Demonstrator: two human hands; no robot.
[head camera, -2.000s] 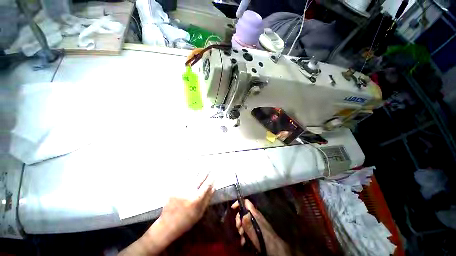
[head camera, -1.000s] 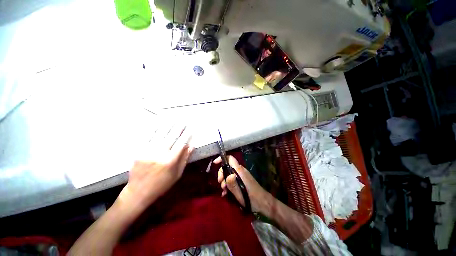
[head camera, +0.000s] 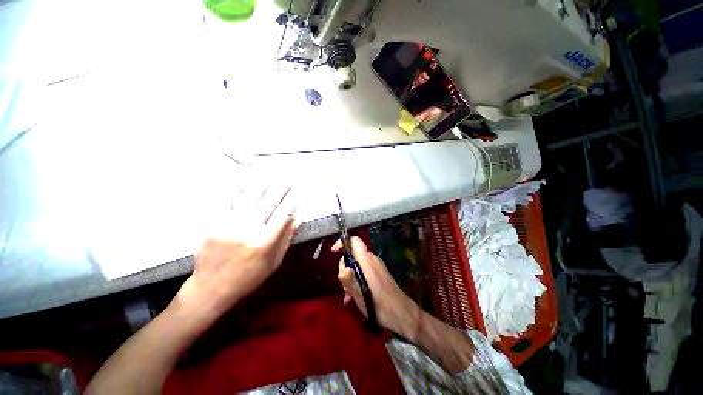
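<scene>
White fabric (head camera: 146, 247) lies flat on the glossy white table, its edges mostly lost in glare. My left hand (head camera: 250, 247) rests on it near the table's front edge, fingers apart and pointing up the table; the fingertips are washed out. My right hand (head camera: 364, 281) holds black-handled scissors (head camera: 357, 270) just right of my left hand. Their slim dark blades point away from me over the table edge. Whether the blades touch fabric cannot be told.
The sewing machine (head camera: 509, 54) stands ahead, with a phone (head camera: 422, 89) leaning on it and a yellow scrap (head camera: 408, 121) beside the phone. A green item (head camera: 231, 8) is cut off at the top. An orange-red basket (head camera: 546, 312) with white pieces (head camera: 501, 270) stands at right.
The view has tilted down and closer since the oldest frame, then shifted slightly. My left hand stays on the fabric and my right hand still holds the scissors at the table edge.
</scene>
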